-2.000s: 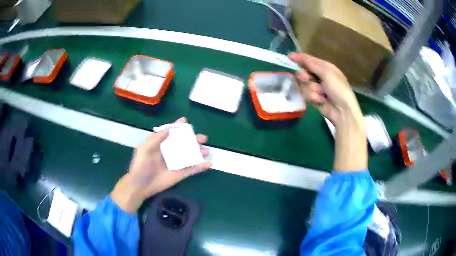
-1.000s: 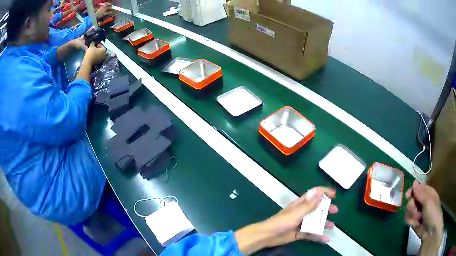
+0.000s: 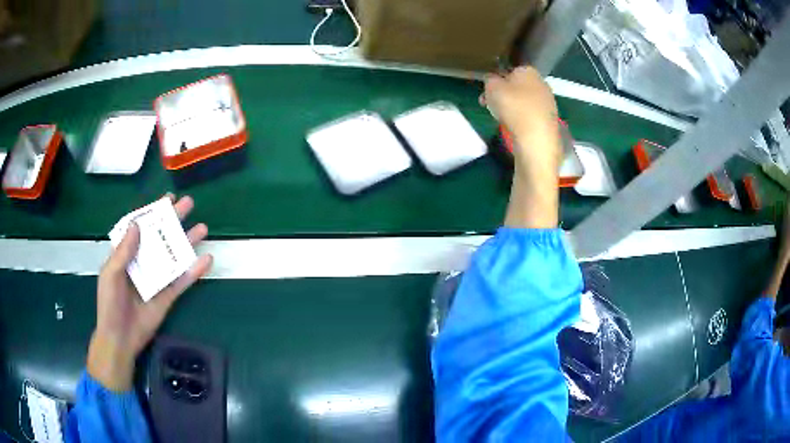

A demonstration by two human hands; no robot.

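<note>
My left hand (image 3: pixel 143 298) holds a fanned stack of white printed cards (image 3: pixel 158 248) at the left, over the near conveyor rail. My right hand (image 3: pixel 522 108) is above the far side of the belt, over a tin body with an orange-red rim (image 3: pixel 567 156) that it partly hides. Its fingers are curled; whether they hold a card cannot be seen. Another open tin (image 3: pixel 199 121) stands on the belt at the left, with a narrower-looking one (image 3: pixel 33 162) further left. Two shallow silver-white lids (image 3: pixel 359 152) (image 3: pixel 439 137) lie side by side between my hands.
A dark smartphone (image 3: pixel 186 394) and a clear plastic bag with dark items (image 3: pixel 598 350) lie on the near bench. A grey metal post (image 3: pixel 684 164) crosses the right side. A brown carton (image 3: pixel 442 33) and white cable (image 3: pixel 336 30) are beyond the belt. Another person's blue sleeve (image 3: pixel 749 381) is at right.
The view has swung back to the right from the neighbouring worker. My left hand still holds the cards. My right hand now reaches over a tin at the belt's far side. Tins and lids have shifted in view.
</note>
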